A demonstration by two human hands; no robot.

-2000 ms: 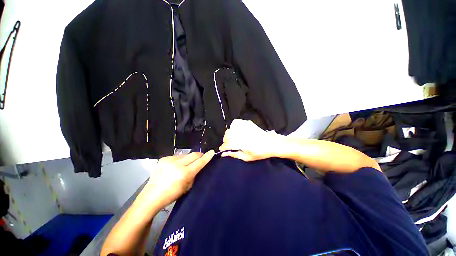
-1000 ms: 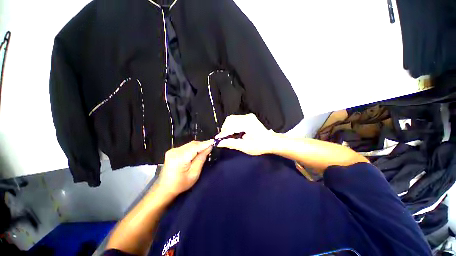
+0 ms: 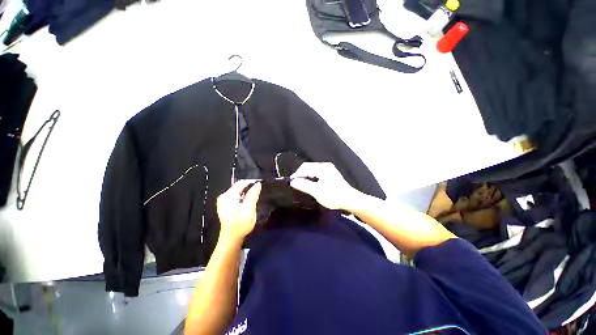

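A black jacket (image 3: 176,144) with pale trim lies front up on the white table (image 3: 418,131), with a hanger (image 3: 234,64) in its neck. My left hand (image 3: 236,206) pinches the front edge of the jacket near the hem, left of centre. My right hand (image 3: 325,185) pinches the same edge a little to the right, with a small dark thing showing at its fingers that I cannot make out. The edge is lifted and stretched between both hands, close to my body. The hem below my hands is hidden.
An empty black hanger (image 3: 36,160) lies at the left. A black strapped bag (image 3: 343,19), a red bottle (image 3: 452,37), a yellow-topped bottle (image 3: 442,16) and a small dark item (image 3: 455,82) lie at the back right. Dark garments (image 3: 523,78) heap at the right.
The view has tilted up and shows more of the table. My hands have lifted the jacket's edge and now hold it stretched between them, slightly farther apart than one second ago.
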